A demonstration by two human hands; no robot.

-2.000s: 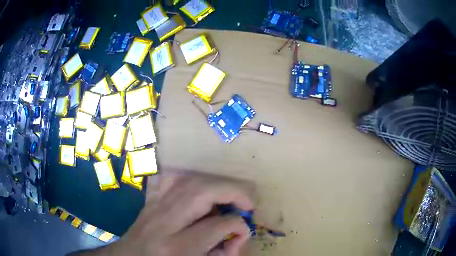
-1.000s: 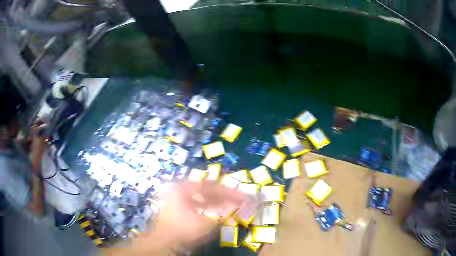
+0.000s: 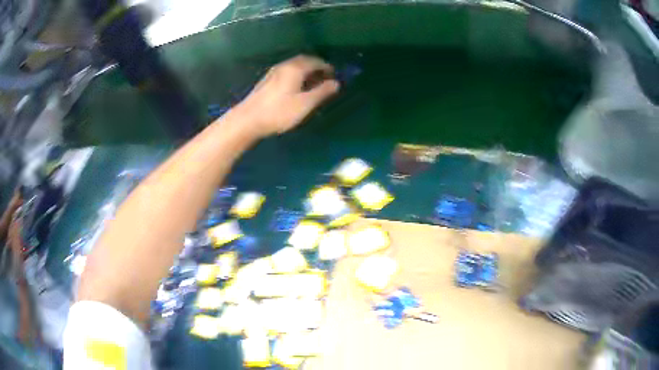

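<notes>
My left hand (image 3: 296, 97), bare, reaches over the dark green surface at the back. Its thumb and fingers are closed on a small dark-blue thing (image 3: 348, 72), blurred at the fingertips; it looks like a circuit board. My right hand is out of the picture. Silver-white batteries with yellow edges (image 3: 300, 316) lie in a loose pile at the lower centre, below and right of my forearm. A blue circuit board (image 3: 397, 307) with a small pale part on wires lies on the cardboard. Another blue board (image 3: 476, 269) lies to its right.
The tan cardboard sheet (image 3: 433, 343) lies at the lower right. A black fan (image 3: 589, 282) with a wire guard stands at right, with a translucent grey funnel (image 3: 610, 141) behind it. A clear plastic bag (image 3: 538, 199) is near the fan. A dark post (image 3: 148, 72) rises at upper left.
My left hand has moved from low over the cardboard, past the battery pile, up to the back green surface. The view has swung left and up, and the boards and batteries now show lower.
</notes>
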